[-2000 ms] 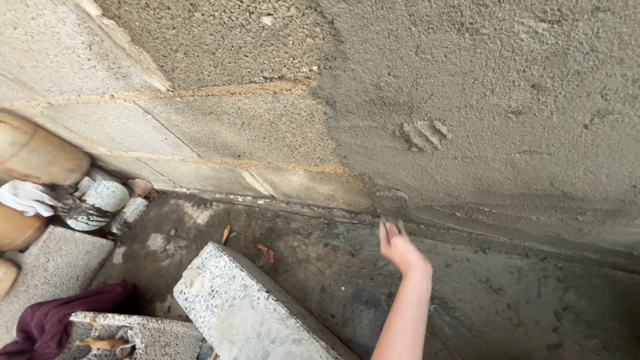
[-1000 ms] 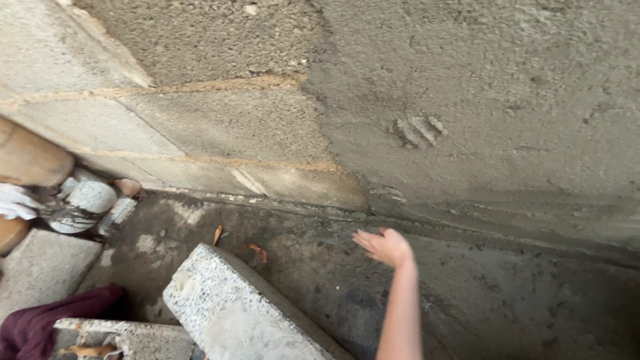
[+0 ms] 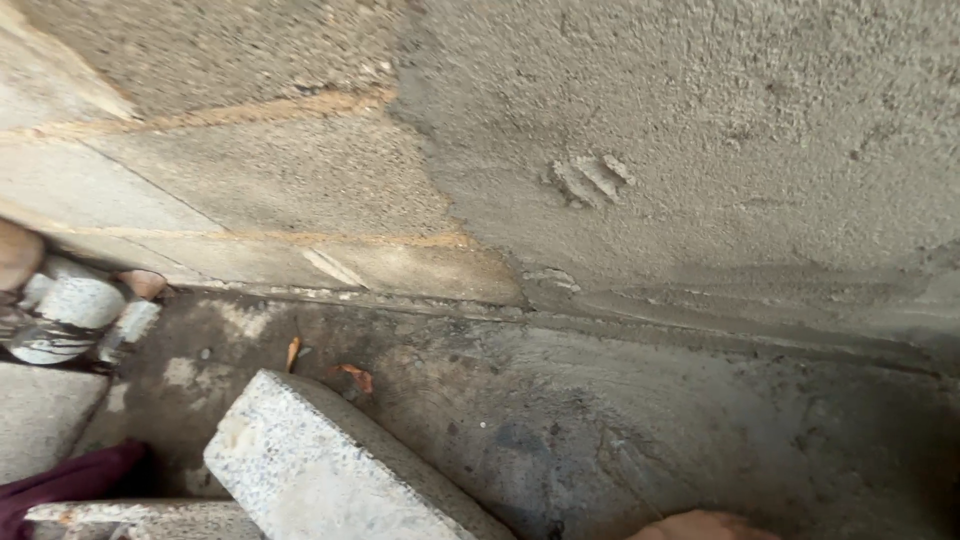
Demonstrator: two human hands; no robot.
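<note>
Only a small part of my right hand (image 3: pixel 701 526) shows at the bottom edge, low over the concrete floor (image 3: pixel 480 450); its fingers and anything in them are cut off. My left hand is out of view. Wet grey mortar (image 3: pixel 712 150) coats the right part of the wall, with a patch of short gouges (image 3: pixel 592 180) pressed into it. Left of its ragged edge, bare concrete blocks (image 3: pixel 300 169) with tan joints show. A speckled concrete block (image 3: pixel 315 465) lies at a slant on the floor, left of my hand.
At the left stand white-and-grey speckled pieces (image 3: pixel 79 296) and a brown rounded container (image 3: pixel 16 255). Below them are a flat concrete slab (image 3: pixel 45 405), a maroon cloth (image 3: pixel 82 476) and another block (image 3: pixel 172 517). Dry leaves (image 3: pixel 356 377) lie near the wall's foot.
My right hand has moved from beside the foot of the wall down to the bottom edge, mostly out of view. The blocks and the cloth have stayed where they were.
</note>
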